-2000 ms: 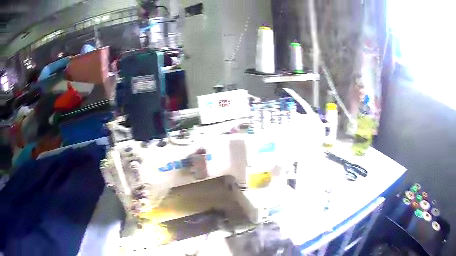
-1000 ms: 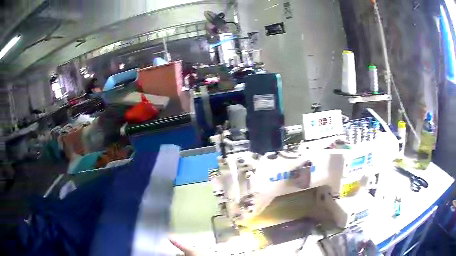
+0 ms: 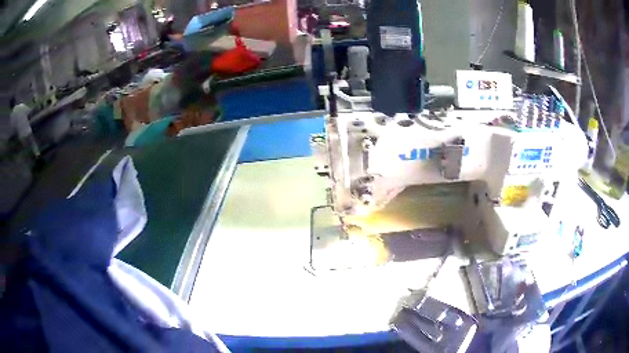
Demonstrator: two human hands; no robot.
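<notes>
The navy fabric (image 3: 76,255) is bunched at the lower left, at the table's front left edge. Its pale edge band (image 3: 148,293) hangs in folds along its right side. The white sewing machine (image 3: 421,158) stands right of it, with its needle area (image 3: 348,227) lit yellow. No fabric lies under the needle. The dark needle plate cover (image 3: 417,245) is under the arm. Shiny metal plates (image 3: 434,320) lie at the front right of the bed. Neither of my hands can be made out; the fabric at left is blurred.
A dark green surface (image 3: 162,196) extends left of the pale table (image 3: 258,283). Black shears (image 3: 603,210) and blue-handled snips (image 3: 577,241) lie at the right. A dark teal slab (image 3: 396,62) and a white counter box (image 3: 484,89) stand on the machine. Bins and fabric piles are behind.
The view has tilted down. The navy fabric has moved left and toward me, off the pale table, uncovering the green surface. A fingertip seen earlier near the table front is gone.
</notes>
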